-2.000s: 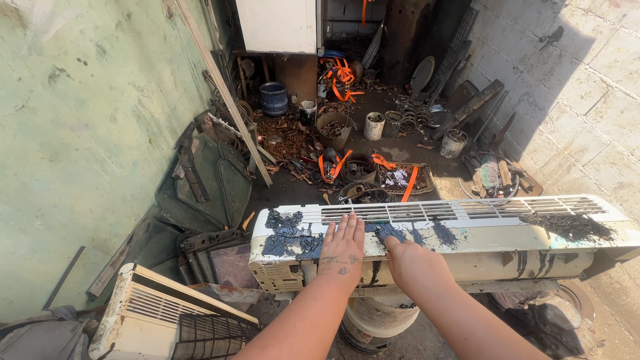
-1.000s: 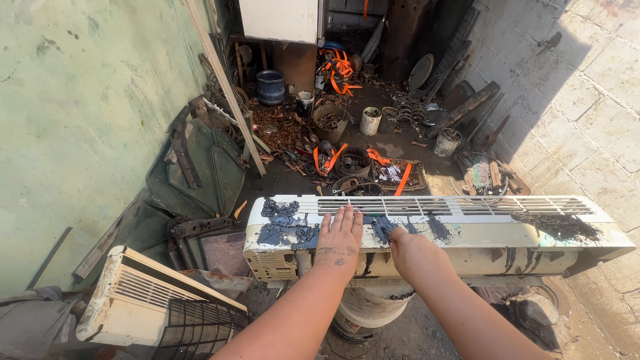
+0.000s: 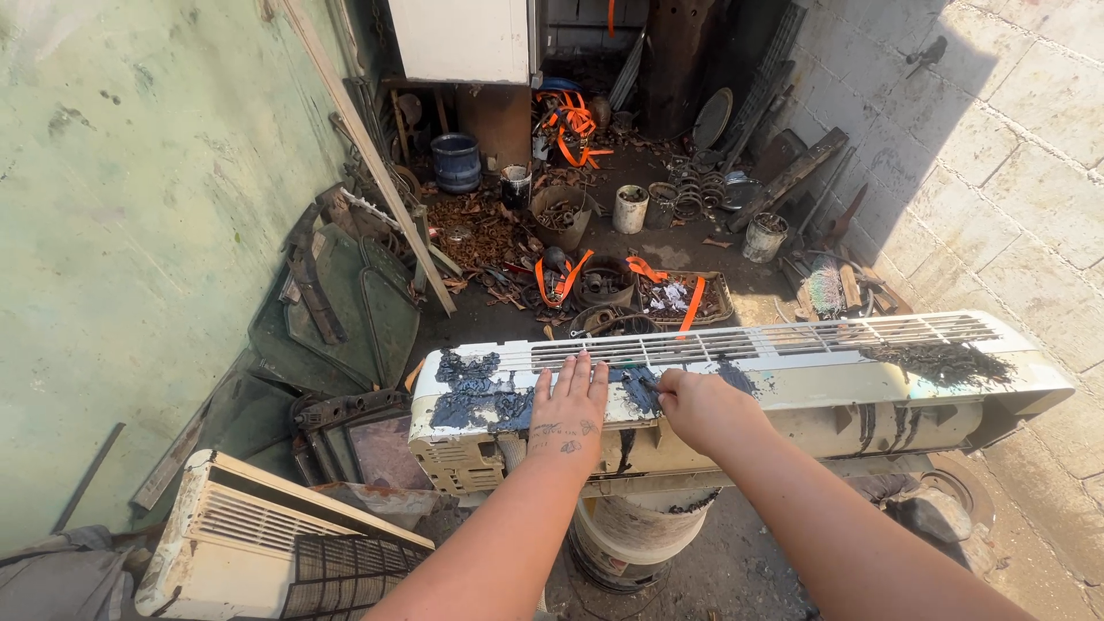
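A long off-white plastic air conditioner casing [image 3: 811, 388] with a slotted grille lies across a white plastic bucket [image 3: 638, 530]. Dark, thick smears [image 3: 470, 397] cover its left part, and a clump of dark bristly matter [image 3: 944, 362] sits toward its right end. My left hand [image 3: 569, 410], fingers spread, rests flat on the casing beside the smears. To its right, my right hand [image 3: 703, 410] is closed around a small dark tool, mostly hidden by the fingers, whose end meets a dark patch [image 3: 638, 388] on the casing.
Another off-white casing [image 3: 250, 526] with a dark mesh filter [image 3: 345, 573] stands at lower left. Behind lie orange straps [image 3: 569, 129], a blue pot [image 3: 455, 162], several cans and scrap metal. A long wooden strip [image 3: 371, 155] leans by the green wall; a block wall [image 3: 1018, 129] rises right.
My right hand has shifted slightly along the casing's front beside my left hand, still closed. My left hand stays flat on the casing.
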